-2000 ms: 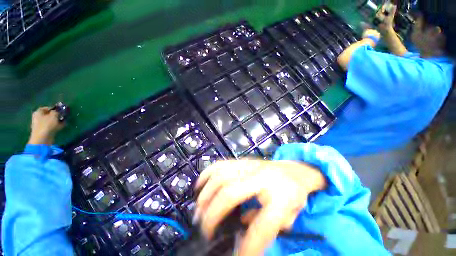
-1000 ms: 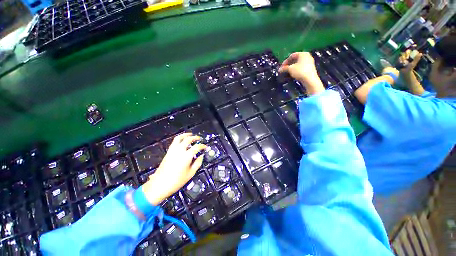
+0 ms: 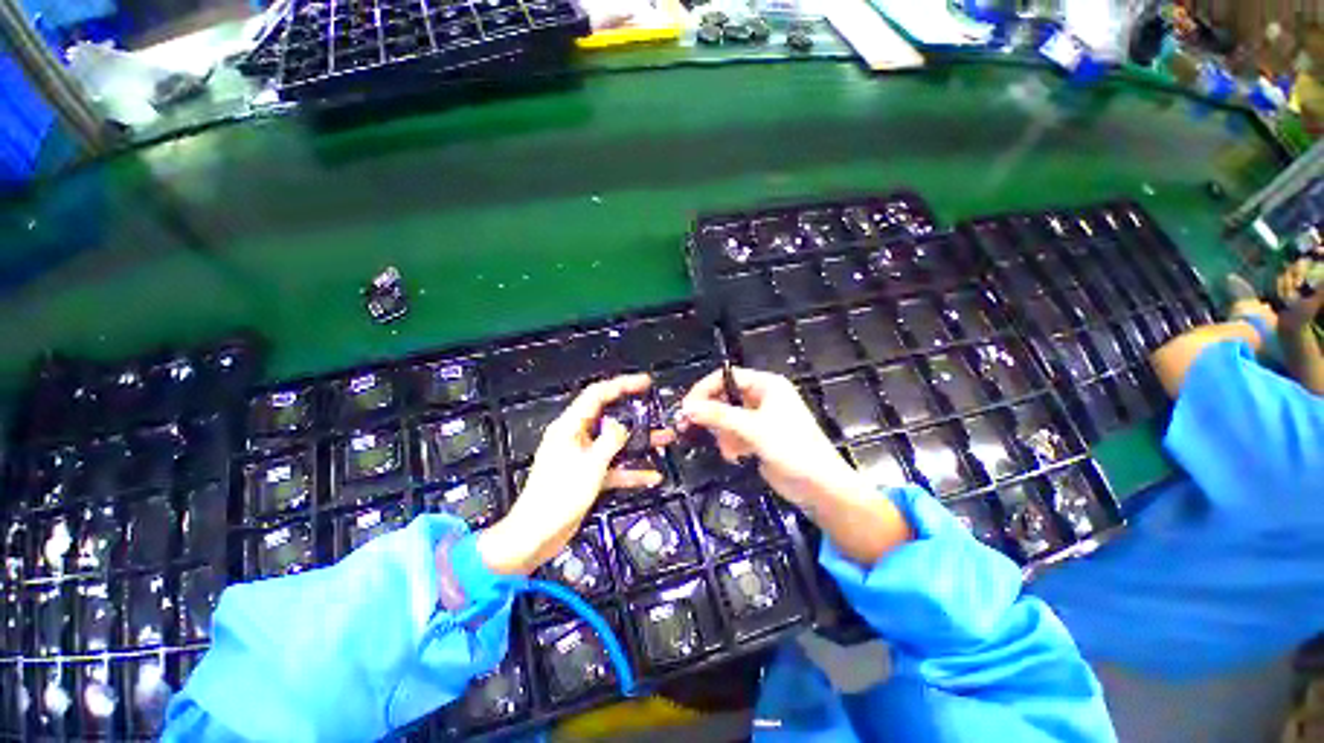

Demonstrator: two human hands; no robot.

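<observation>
The centre blister tray [image 3: 581,351] is black and lies in front of me, with squarish units with grey-silver centres in many pockets. My left hand [image 3: 566,472] is above its upper right part, fingers curled around a small dark module [image 3: 636,418], partly hidden by the fingers. My right hand [image 3: 762,428] is just right of it, fingertips close to the module. A slim dark tool, like tweezers [image 3: 725,351], sticks up from the right hand. A tiny pale piece shows at its fingertips, too small to identify. A blue wrist strap cord [image 3: 595,617] curls from my left wrist over the tray.
A loose dark module [image 3: 386,295] lies on the green mat [image 3: 508,203]. The right blister tray [image 3: 886,349] adjoins the centre one; the left blister tray [image 3: 131,479] is at the left. Another tray [image 3: 421,44] stands at the back. A neighbouring worker's sleeve [image 3: 1234,508] is at the right.
My right hand has come back from the right tray to beside my left hand. My left hand now holds a module above the tray. The view has shifted, showing more of the left tray.
</observation>
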